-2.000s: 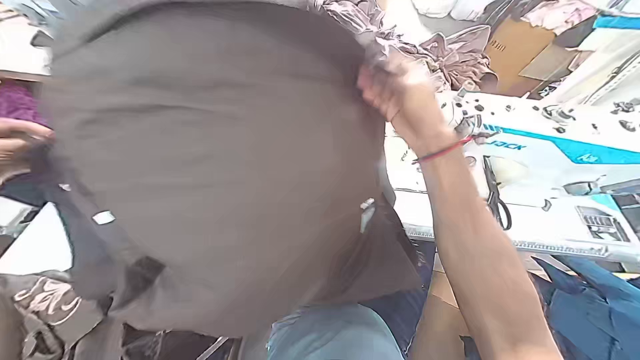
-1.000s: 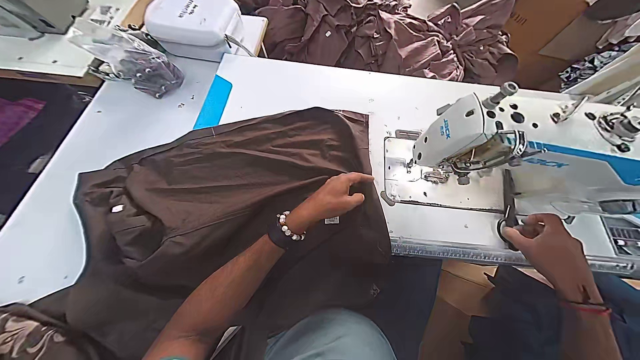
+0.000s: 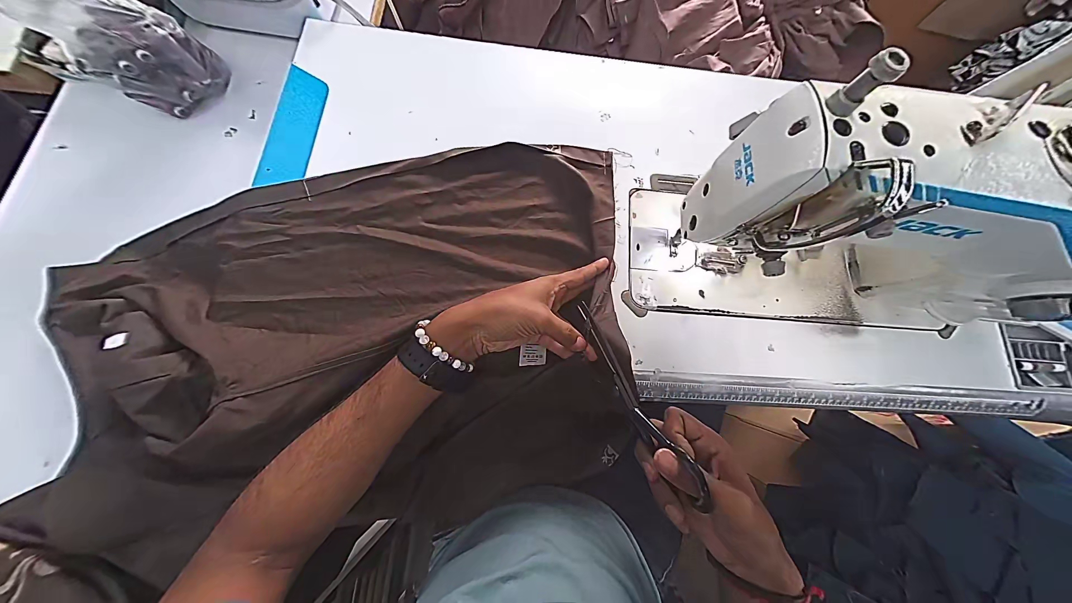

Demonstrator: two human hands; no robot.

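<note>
A dark brown garment (image 3: 402,243) lies spread over the white sewing table and hangs over its front edge. My left hand (image 3: 536,318) rests on the garment near its right edge, index finger stretched out, thumb and other fingers by the scissor blades; whether they pinch the cloth I cannot tell. A pair of black-handled scissors (image 3: 624,389) is in my right hand (image 3: 703,486), below the table's front edge, its blades pointing up and left at the cloth beside my left fingers. A small white label (image 3: 533,354) shows just under my left wrist.
A Jack industrial sewing machine (image 3: 779,176) stands to the right, its needle area lit. A ruler strip (image 3: 837,398) runs along the table's front edge. Brown cloth (image 3: 620,33) is heaped behind, a plastic bag (image 3: 142,63) lies back left, and dark blue cloth (image 3: 938,494) sits lower right.
The garment, held up two seconds ago, now lies on the table. My right hand has moved left from beside the machine bed, bringing the scissors to the cloth by my left hand.
</note>
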